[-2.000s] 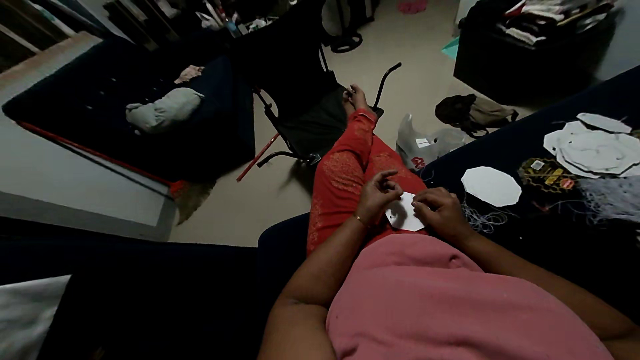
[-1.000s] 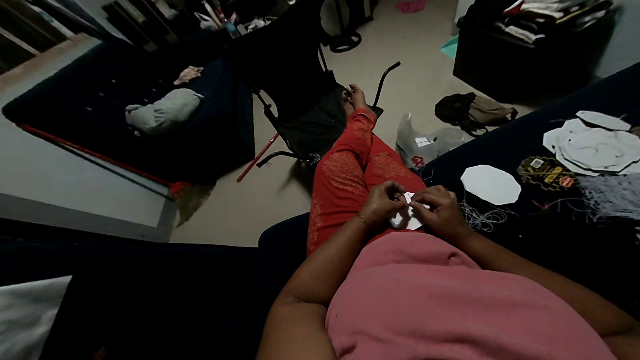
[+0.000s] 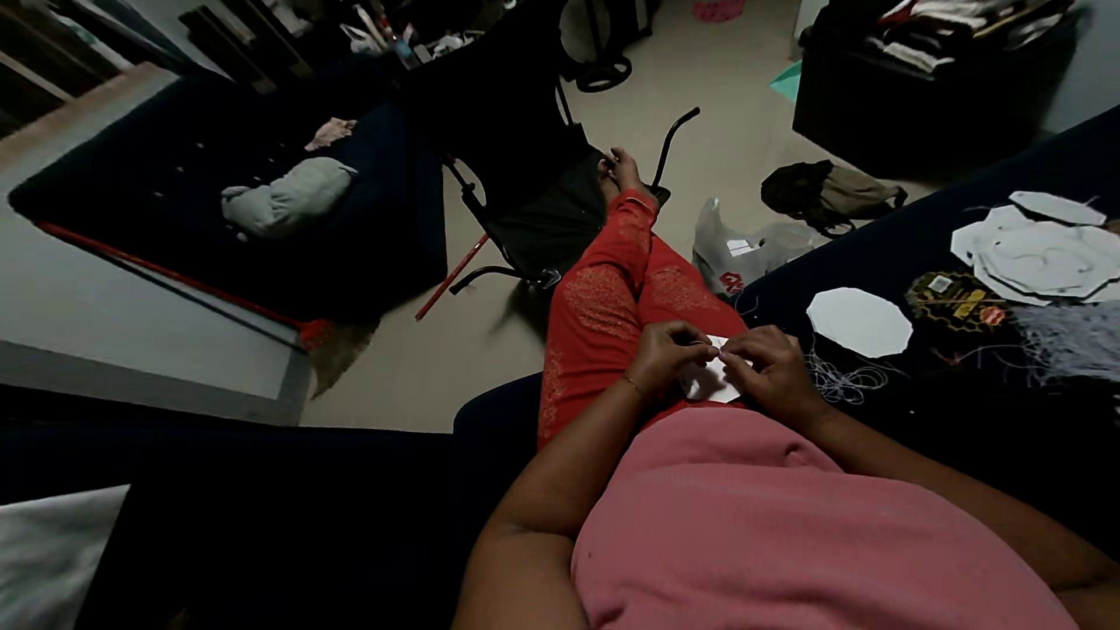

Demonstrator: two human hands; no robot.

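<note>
A small white piece of paper or card (image 3: 710,381) lies on my lap between my hands. My left hand (image 3: 672,354) is at its left edge, thumb and forefinger pinched together over it. From the right, my right hand (image 3: 772,367) meets it with pinched fingertips on the upper part of the piece. Whatever fine thing the fingertips pinch is too small to tell. Just right of my right hand are a white polygonal paper piece (image 3: 859,322) and a loose tangle of pale thread (image 3: 845,380) on the dark seat.
Further right are a stack of white cut pieces (image 3: 1046,254), a black and yellow printed card (image 3: 958,299) and a heap of pale threads (image 3: 1072,341). On the floor are a plastic bag (image 3: 770,249) and a dark backpack (image 3: 827,194). My feet rest on a black folding chair (image 3: 547,206).
My hands have shifted slightly over the white piece, and the fingertips are closer together than two seconds ago. The things around have not moved.
</note>
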